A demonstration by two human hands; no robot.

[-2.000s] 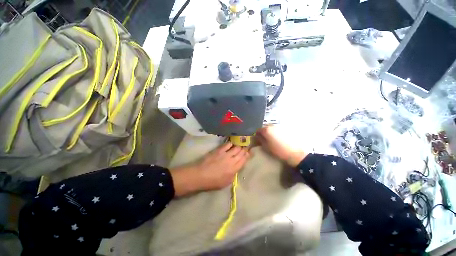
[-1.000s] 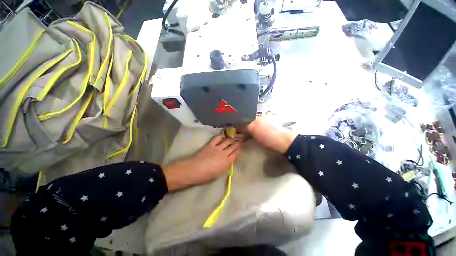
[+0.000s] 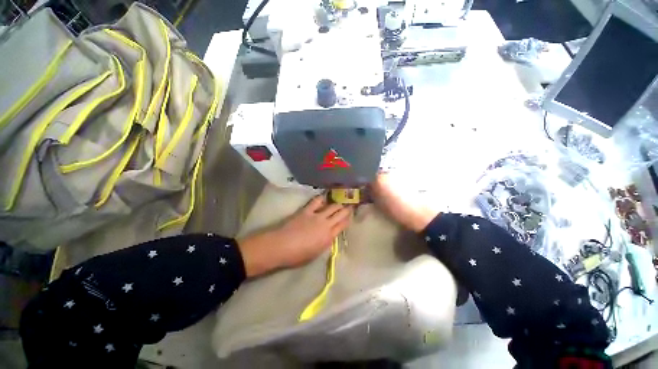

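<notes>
A beige bag body (image 3: 375,281) with a yellow binding strip (image 3: 330,281) lies under the grey-fronted sewing machine head (image 3: 330,148). A small yellow clamp (image 3: 346,195) shows just below the head. My left hand (image 3: 303,234) lies flat on the bag, its fingertips beside the clamp at its lower left. My right hand (image 3: 393,203) is at the right of the clamp, its fingertips partly hidden by the machine head. It rests at the bag's edge; whether it pinches anything cannot be seen.
A stack of beige bag bodies with yellow strips (image 3: 108,122) is at the left. Metal fittings in clear plastic (image 3: 514,205) lie right of the machine. A screen (image 3: 610,68) stands at the upper right. Brownish parts (image 3: 631,209) and a green-handled tool (image 3: 636,268) are at the right edge.
The view has shifted slightly. The yellow clamp shows more fully than one second ago. The yellow strip's lower end has moved a little left since two seconds ago. Both hands remain by the clamp.
</notes>
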